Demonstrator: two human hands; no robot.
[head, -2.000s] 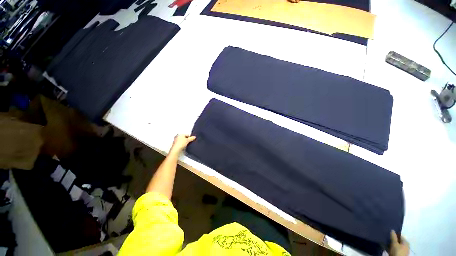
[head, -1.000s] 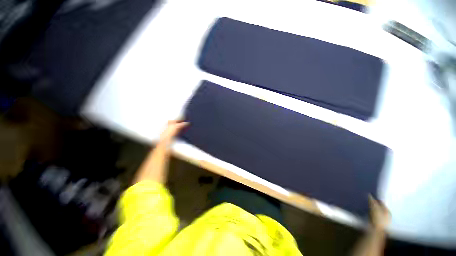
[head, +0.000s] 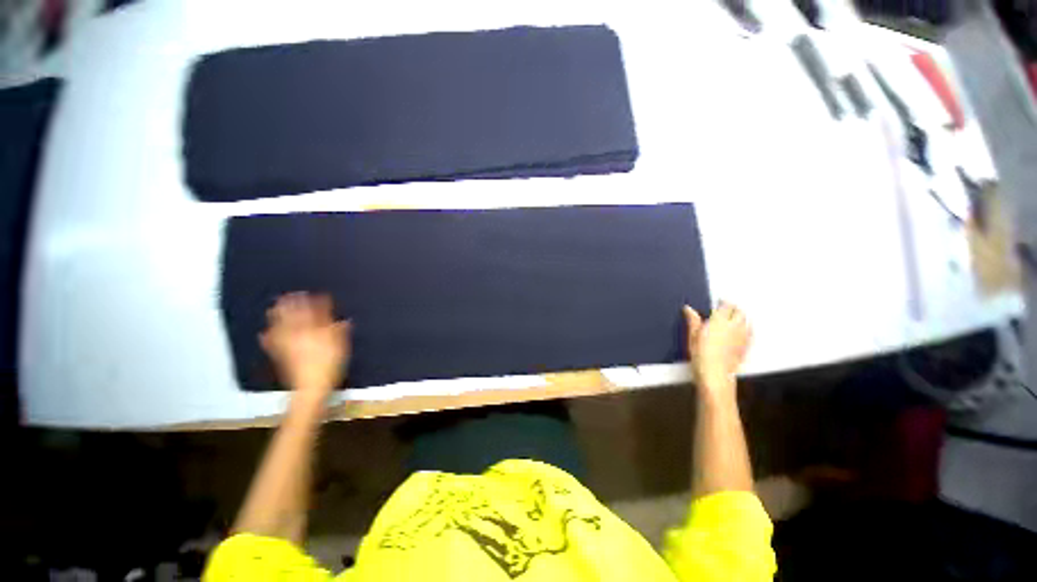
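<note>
The near stack of dark navy cut pieces (head: 489,290) lies flat along the table's near edge. The far stack of similar pieces (head: 409,108) lies just beyond it, with a narrow white strip of table between them and layered edges at its lower right. My left hand (head: 307,341) is slightly blurred, fingers spread, over the left part of the near stack. My right hand (head: 719,338) is at the near stack's right end, with the thumb at the fabric edge and the fingers apart over the table.
The white table (head: 796,250) has a worn brown near edge. Dark cloth (head: 25,205) is at the far left. At the right are a red strip (head: 939,86), small grey bars (head: 819,77), a long pale ruler (head: 910,244) and a tan patch (head: 994,244).
The view has swung right, so the stacks now lie nearly level and the table's right end shows. My left hand has moved from the near stack's left edge onto its top.
</note>
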